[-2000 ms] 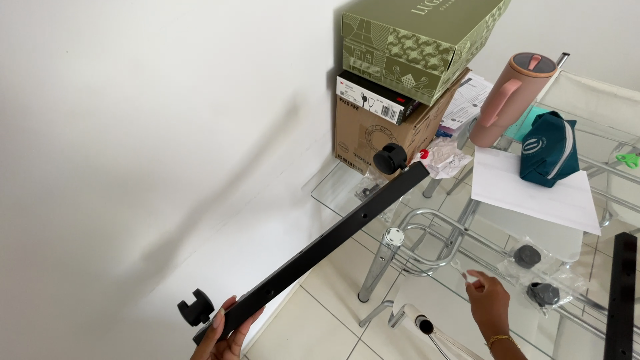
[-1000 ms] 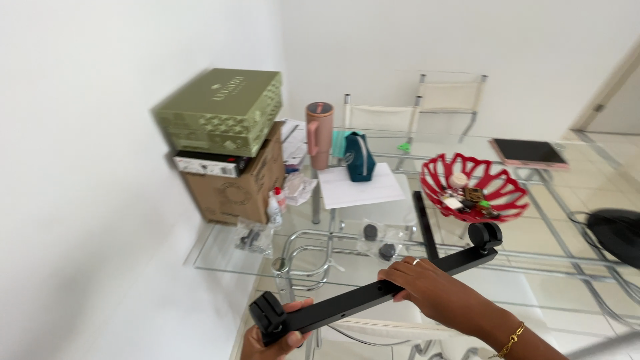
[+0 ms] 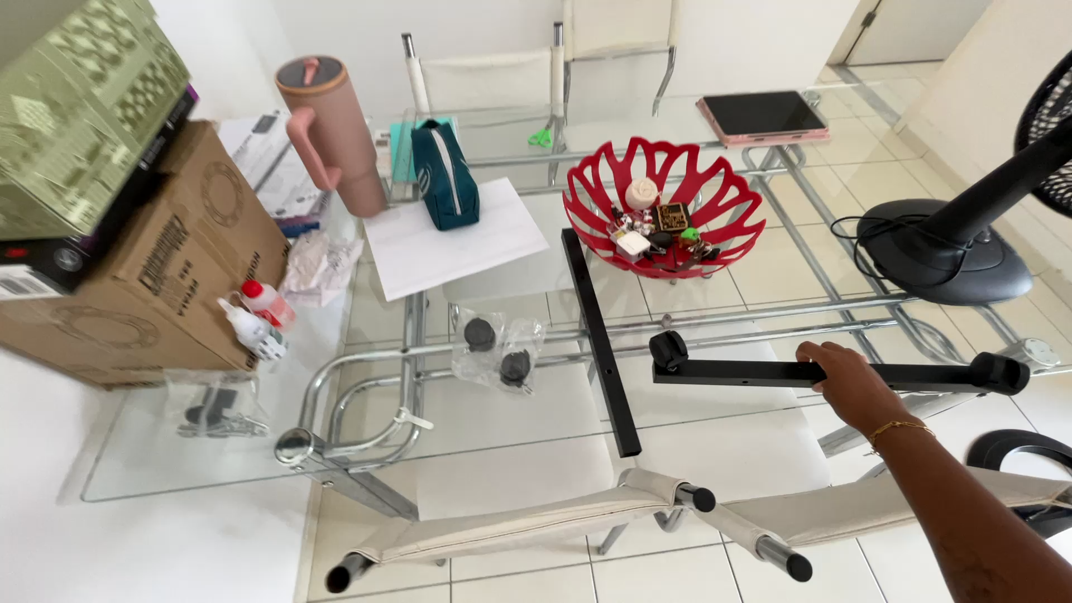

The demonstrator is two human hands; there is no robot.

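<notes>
My right hand [image 3: 846, 381] grips the middle of a black metal bar [image 3: 745, 373], which lies crosswise at the right side of the glass table [image 3: 209, 469]. A black caster wheel [image 3: 668, 350] sits on the bar's left end and another caster [image 3: 1000, 373] on its right end. Left of it, a second black bar [image 3: 601, 343] without visible wheels rests lengthwise on the glass. Two more casters, in clear plastic bags [image 3: 500, 352], lie left of that bar. A bag of small black and metal parts [image 3: 219, 410] is near the table's left corner. My left hand is out of view.
Stacked boxes [image 3: 167, 251], small bottles [image 3: 264, 306] and a pink tumbler [image 3: 335, 134] stand at the left. A teal pouch [image 3: 445, 176] rests on white paper [image 3: 402, 260]. Behind the bars are a red basket [image 3: 720, 260], a tablet [image 3: 762, 115] and a fan [image 3: 938, 251]. Chair backs [image 3: 519, 519] border the near edge.
The bar with casters, held in both hands one second ago, is now at the table's right in my right hand alone. My left hand has left the view. The view has shifted.
</notes>
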